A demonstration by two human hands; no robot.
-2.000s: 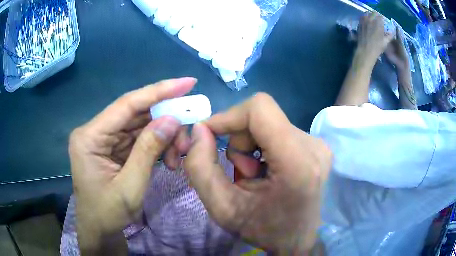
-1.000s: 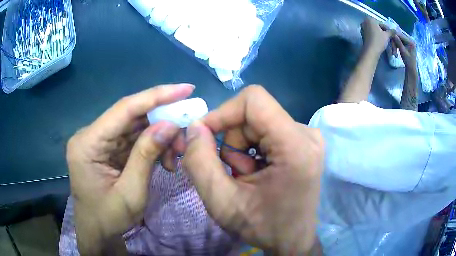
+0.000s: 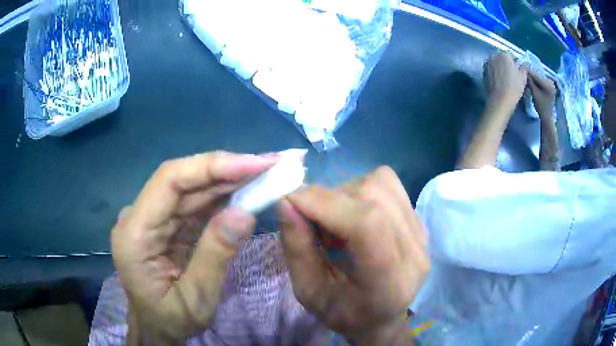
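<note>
A white plastic housing point(image 3: 271, 184) is held tilted between the thumb and fingers of my left hand point(image 3: 186, 236), its right end raised. My right hand point(image 3: 354, 246) is at the housing's lower right end, thumb and index finger pinched together. The right hand is blurred, and what lies between its fingertips is hidden. The hole in the housing cannot be made out.
A clear tub point(image 3: 78, 125) of thin blue-and-white pieces stands at the upper left. A clear plastic bag point(image 3: 327, 138) of white housings lies ahead on the dark bench top point(image 3: 175, 115). A neighbour in white sleeves point(image 3: 500, 216) works at the right. A blue tray point(image 3: 483, 10) is at the top right.
The housing has tilted up at its right end, and its hole no longer shows. The dark lead seen in my right hand is out of sight. The view has shifted, so tub and bag sit lower.
</note>
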